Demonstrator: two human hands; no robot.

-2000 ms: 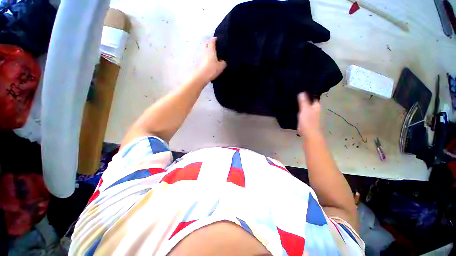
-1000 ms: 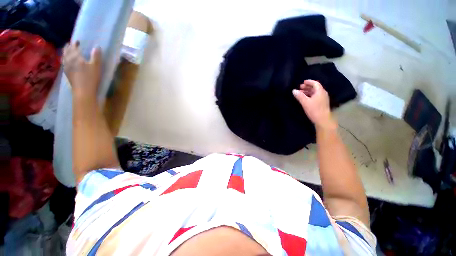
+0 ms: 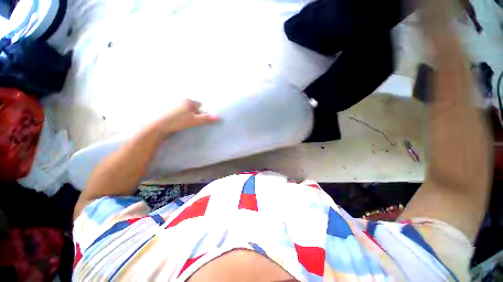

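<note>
The white-grey sleeve board lies slantwise in front of me, its broad rounded end to the right beside the black cloth. My left hand holds the board near its middle, at the far edge. The cloth is bunched at the upper right and runs out of the top of the picture. My right hand is blurred and partly cut off by the top edge, close to the cloth. Whether it grips the cloth cannot be told.
Thread snips and a dark loose thread lie right of the board. A white block and a dark pad are partly hidden behind the cloth and right arm. A red bag stands at the far left.
The sleeve board has swung from upright at the left to slantwise across the table front, with my left hand on it. The black cloth shows farther up. My right hand has moved up and right.
</note>
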